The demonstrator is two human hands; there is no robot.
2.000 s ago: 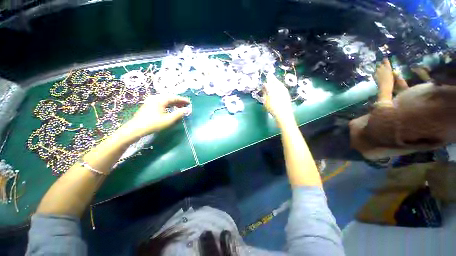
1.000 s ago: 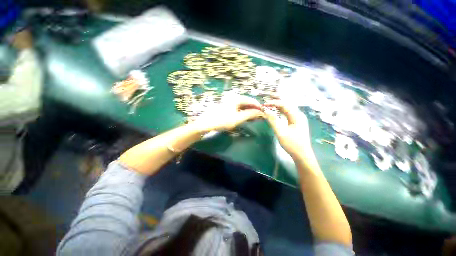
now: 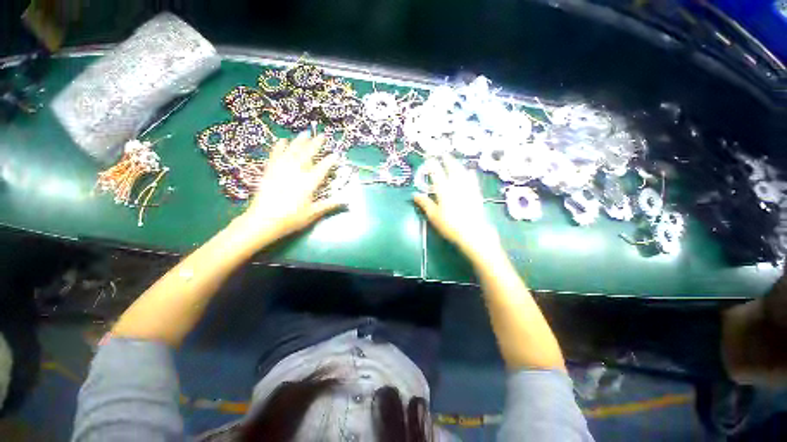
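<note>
Dark ring circuit boards (image 3: 237, 138) with rows of pale dots lie heaped left of centre on the green bench. White rings (image 3: 526, 160) are heaped right of centre, with thin lead wires. My left hand (image 3: 296, 186) is spread over the near edge of the dark rings, fingers apart. My right hand (image 3: 453, 203) reaches to the near left edge of the white heap. Its fingertips touch or cover a white ring (image 3: 425, 175); whether it grips it cannot be told.
A silvery bubble-wrap block (image 3: 138, 82) lies at upper left. A bundle of orange and white wires (image 3: 131, 175) lies below it. A dark tangled heap (image 3: 733, 198) is at far right. Part of a person's arm (image 3: 758, 341) shows at the right edge.
My hands were together at a small reddish thing; now they are apart, left over the dark rings, right by the white ones. The view has swung, first left, then partly back.
</note>
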